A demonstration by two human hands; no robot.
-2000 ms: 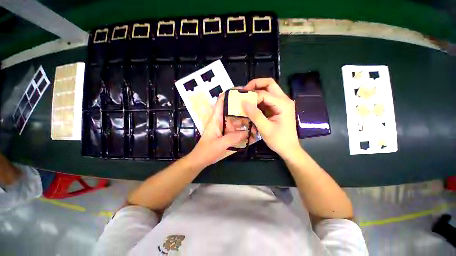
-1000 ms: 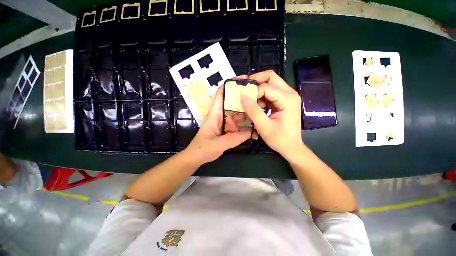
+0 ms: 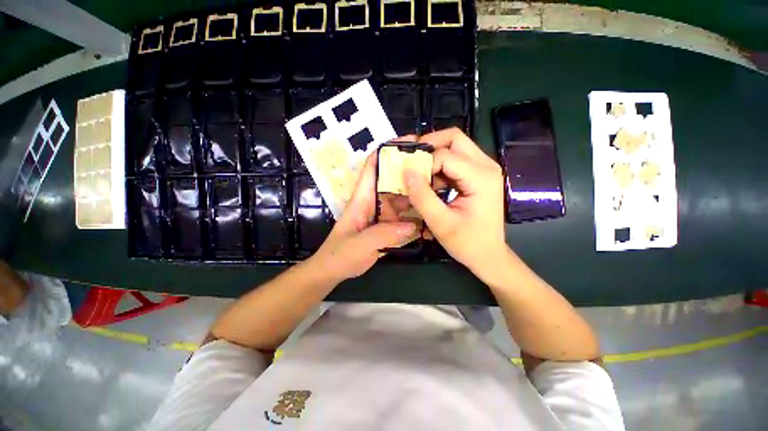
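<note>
My left hand holds a small black frame from the left and below, over the front right of the black tray. A cream adhesive piece covers the far end of the frame. My right hand grips the frame's right side, its thumb pressed on the cream piece. Fingers show through the frame's open or clear lower part. The white working adhesive sheet lies tilted on the tray, partly behind my left hand, with dark notched places and cream pieces.
The black tray has cream outlines along its far row. A spare cream sheet and a white ladder-like grid lie left. A dark glossy slab and a scrap sheet lie right. Another person's arm shows at the left edge.
The camera view has shifted. The frame stays in both hands, with the right thumb still on the cream piece. The sheets, tray and slab have not visibly moved on the bench.
</note>
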